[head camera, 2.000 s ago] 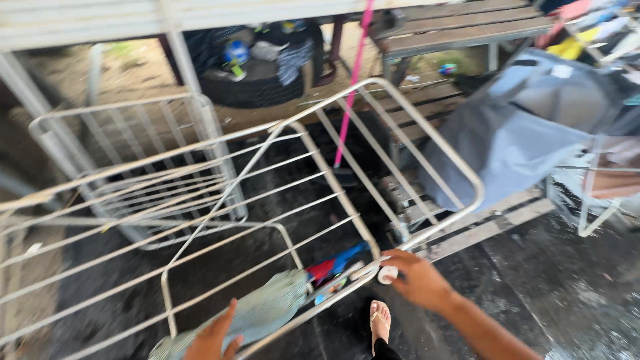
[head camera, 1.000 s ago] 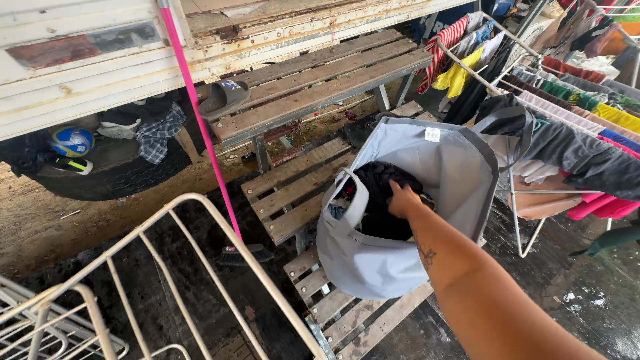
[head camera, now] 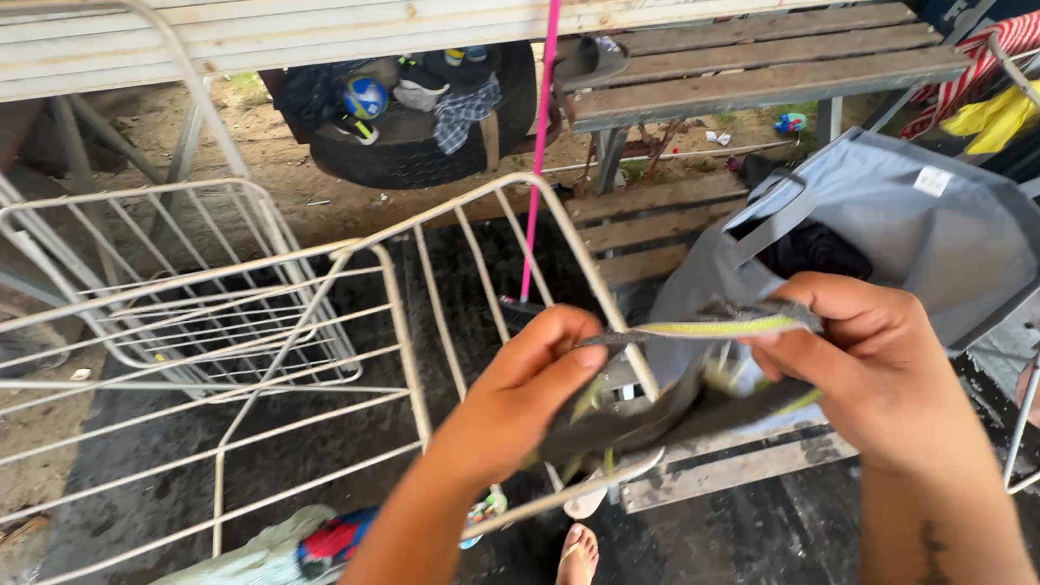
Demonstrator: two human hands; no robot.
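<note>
My left hand [head camera: 532,390] and my right hand [head camera: 853,357] pinch the two ends of the edge of a dark grey garment [head camera: 650,422] with yellow-green trim, stretched between them. The cloth hangs below the fingers, a little blurred. It is held over the right end of a white metal drying rack [head camera: 406,333]. Behind my right hand stands a grey fabric laundry bag [head camera: 918,219] with dark clothes [head camera: 821,248] inside, its near part hidden by my hand and the garment.
A second rack [head camera: 195,284] stands at the left. A pink broom handle [head camera: 540,154] rises behind the near rack. Beyond are a slatted wooden bench [head camera: 756,89] with a sandal [head camera: 591,61] and a tyre [head camera: 406,162] holding shoes and a ball. Light and red-blue cloth [head camera: 325,540] lies low at the left.
My right hand has come out of the laundry bag, where it was a second ago, and the dark garment is now between both hands. The view has swung left.
</note>
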